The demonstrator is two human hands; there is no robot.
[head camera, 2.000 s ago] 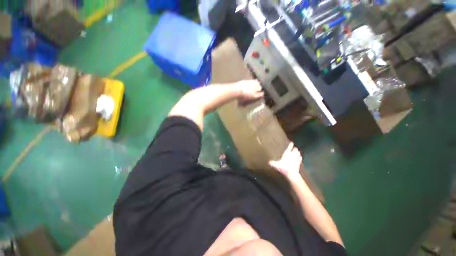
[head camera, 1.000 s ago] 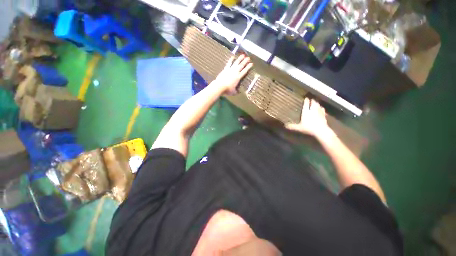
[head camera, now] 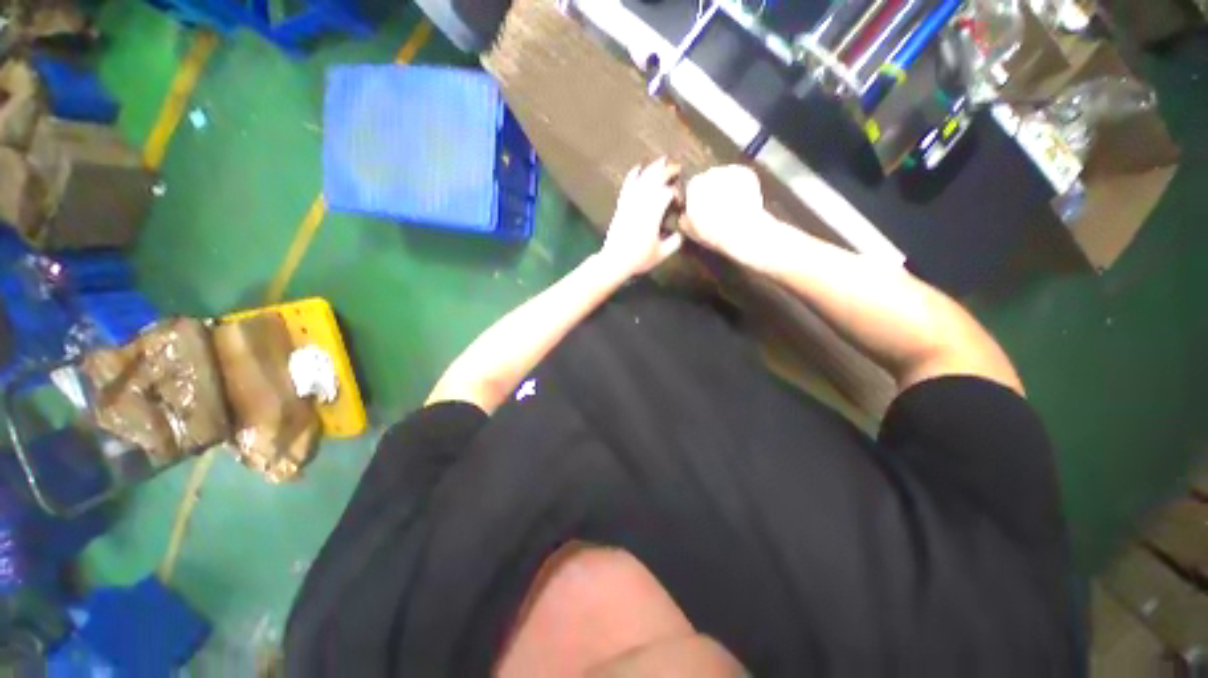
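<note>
A stack of flat brown cartons (head camera: 583,113) with striped corrugated edges lies slantwise in front of me, along the bench machine. My left hand (head camera: 645,216) is at the near side of the stack, its fingers partly spread. My right hand (head camera: 722,208) is beside it, nearly touching it, with its fingers curled over the stack. A small dark patch shows between the two hands; I cannot tell what it is, or whether either hand grips it or a carton.
A blue crate (head camera: 413,143) stands on the green floor left of the stack. A yellow crate (head camera: 343,384) holds crumpled brown packaging. The bench machine (head camera: 848,159) runs along the far side. An open carton (head camera: 1126,199) with clear plastic is at the right.
The stack's striped edges faced up a second ago; its far end now shows more flat brown face. My right hand has moved left along the stack and now meets my left hand.
</note>
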